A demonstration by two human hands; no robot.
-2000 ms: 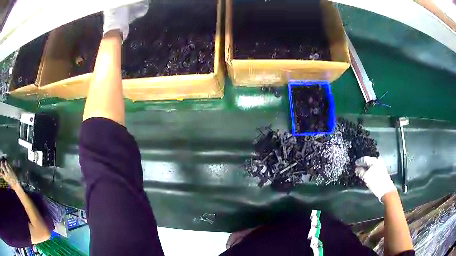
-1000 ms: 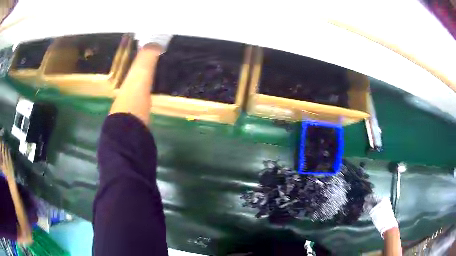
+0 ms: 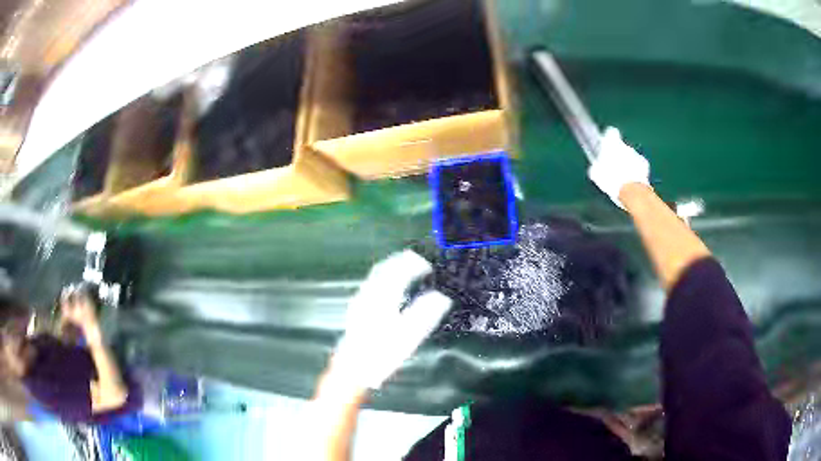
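My right hand (image 3: pixel 619 168), in a white glove, is closed around the near end of a long silver profile or bundle (image 3: pixel 567 101) at the upper right. My left hand (image 3: pixel 383 315), gloved and blurred, is at the left edge of a heap of black pieces (image 3: pixel 461 277), thumb and fingers apart. No held part shows in it, but blur hides detail. Small bright metal pieces (image 3: pixel 533 284) lie mid-heap, with dark parts (image 3: pixel 594 279) at the right. A blue bin (image 3: pixel 437 209) with black parts stands just behind the heap.
Cardboard cartons (image 3: pixel 423 147) of black parts line the back from centre to left, below a white shelf edge (image 3: pixel 144 94). A black-and-silver fixture (image 3: pixel 94 257) stands at far left. A co-worker (image 3: pixel 76 365) is at lower left. A pale mallet head (image 3: pixel 690 209) shows right of my right wrist.
My left hand has come from the left cartons to the heap. My right hand has moved from the heap's right side up to the silver profile and taken hold of it. The view has shifted.
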